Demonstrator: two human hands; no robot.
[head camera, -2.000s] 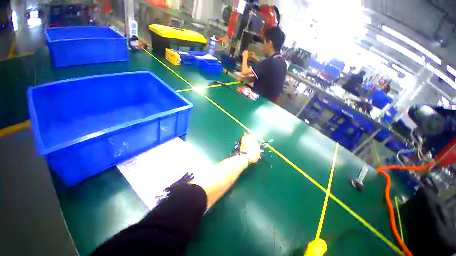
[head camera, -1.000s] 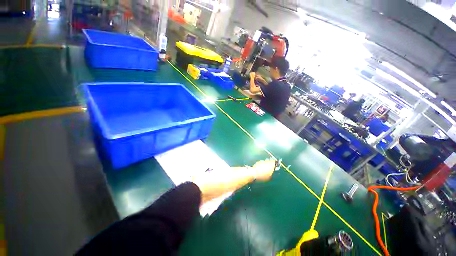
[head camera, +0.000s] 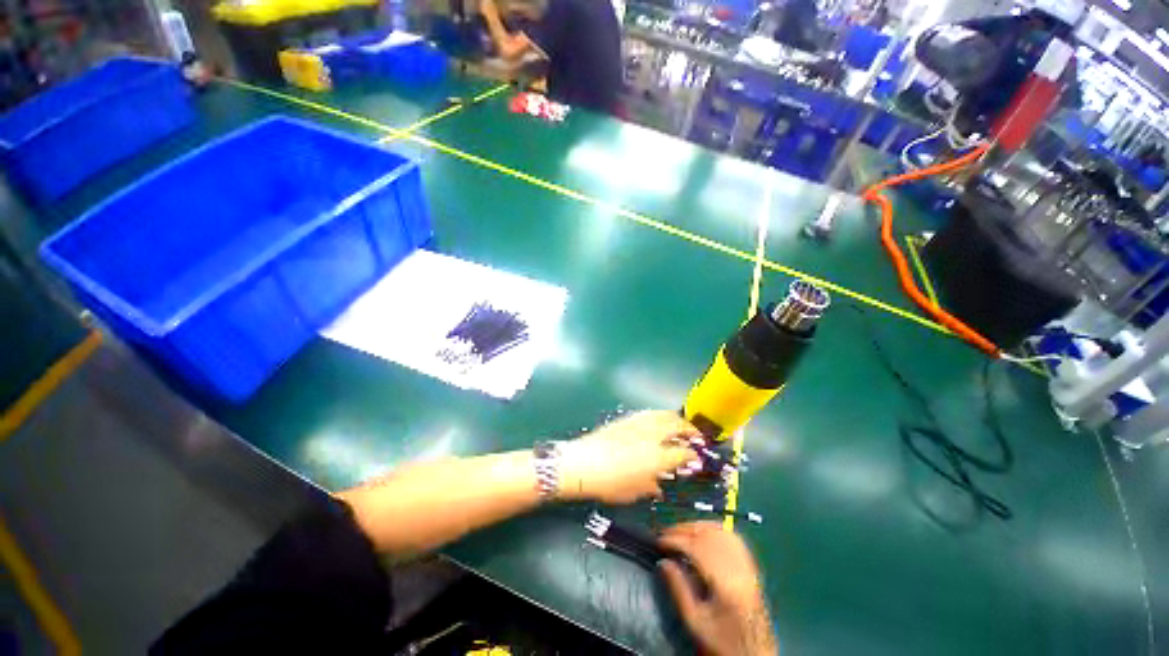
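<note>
My left hand (head camera: 635, 455), with a metal band at the wrist, is over a loose pile of short black leads (head camera: 705, 493) beside the heat gun; its fingertips touch leads with white ends. My right hand (head camera: 718, 583) holds a bundle of black leads (head camera: 624, 540) low over the bench, their silvery ends pointing left. The yellow and black heat gun (head camera: 744, 372) stands on the bench with its round silver nozzle pointing up and away. A dark bundle of leads (head camera: 487, 332) lies on the white paper sheet (head camera: 404, 320).
A large blue bin (head camera: 257, 244) stands left of the paper, with another blue bin (head camera: 103, 122) farther left. A black cord (head camera: 955, 455) loops right of the heat gun. An orange hose (head camera: 904, 256) curves at the right, near a small metal fitting (head camera: 823, 215). A person (head camera: 577, 51) is beyond the bench.
The view has swung right and down. My left hand has come back from the far middle of the bench to the pile by the heat gun. My right hand and its bundle have come into view.
</note>
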